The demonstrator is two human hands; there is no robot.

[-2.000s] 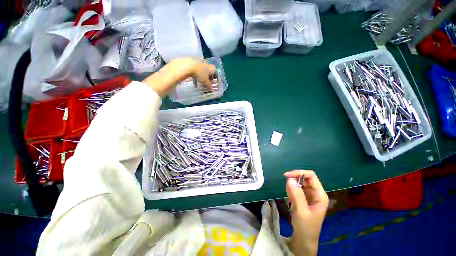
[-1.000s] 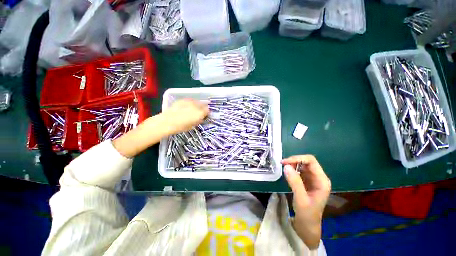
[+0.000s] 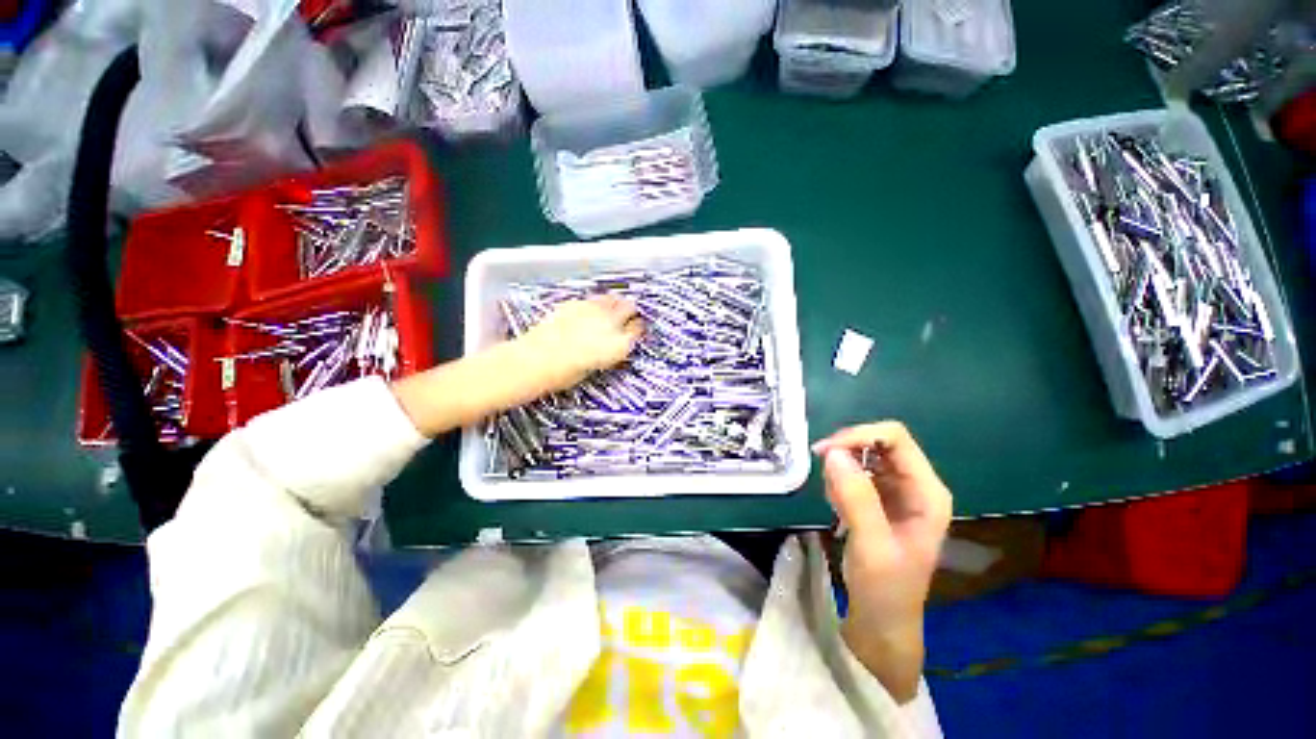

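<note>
The white parts tub [image 3: 635, 487] lies in front of me, heaped with shiny silver stepped pins [image 3: 678, 390]. My left hand [image 3: 582, 339] reaches in from the left, with its fingertips down among the pins; whether it grips any is hidden. My right hand [image 3: 883, 498] is raised just right of the tub's near corner, fingers curled and thumb near the fingertips. A small dark and shiny bit shows between them, too small to name surely. Beyond the tub, a small clear plastic box [image 3: 624, 211] holds several pins in a row on a pale lining.
Red parts bins [image 3: 181, 267] with loose pins stand at left beside a black flexible arm [image 3: 94, 246]. A clear lidless tub [image 3: 1080, 274] full of pins stands at right. A white label [image 3: 853, 351] lies between the tubs. Clear boxes [image 3: 834, 46] and plastic bags [image 3: 173, 130] stand at the back.
My left hand has moved from the small clear box back to the white tub, then slightly right among its pins. My right hand keeps nearly the same pose. The view has shifted.
</note>
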